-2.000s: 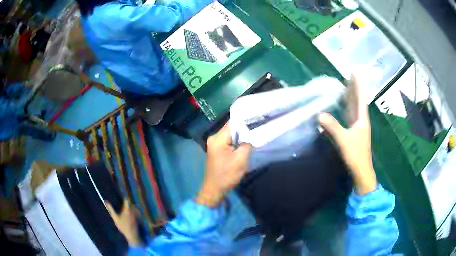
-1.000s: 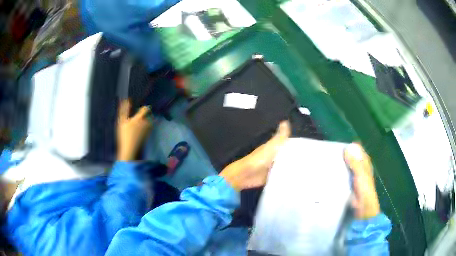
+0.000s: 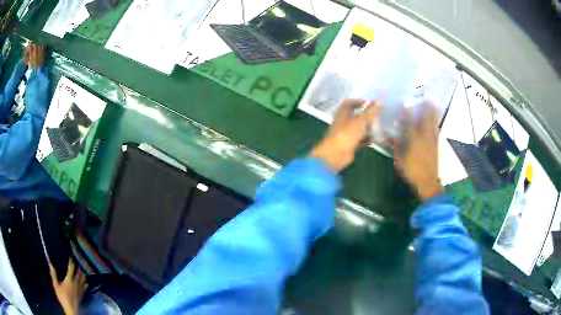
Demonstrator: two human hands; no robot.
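A bagged tablet [image 3: 421,77], in a milky sleeve, lies over the right part of an open white gift box base [image 3: 317,109] on the green conveyor. A yellow and black piece [image 3: 362,34] and a crumpled clear bag [image 3: 332,83] show in the box's left part. My left hand [image 3: 347,134] holds the near left corner of the sleeve. My right hand [image 3: 419,151], blurred, is at its near edge with the fingers over it; its fingertips are unclear. A black two-compartment tray [image 3: 151,215] lies on the bench at lower left, partly behind my left sleeve.
Boxes printed "TABLET PC" [image 3: 264,74] and open box bases [image 3: 523,215] line the conveyor along its grey metal edge [image 3: 492,71]. Another printed box [image 3: 71,138] stands on the bench at left. A neighbour's blue sleeve [image 3: 31,117] and another person's hand [image 3: 69,286] beside dark trays show at left.
The view has turned toward the conveyor. My hands have moved from over the bench to the open box with the bagged tablet. The black tray now shows at lower left, with no white label visible on it.
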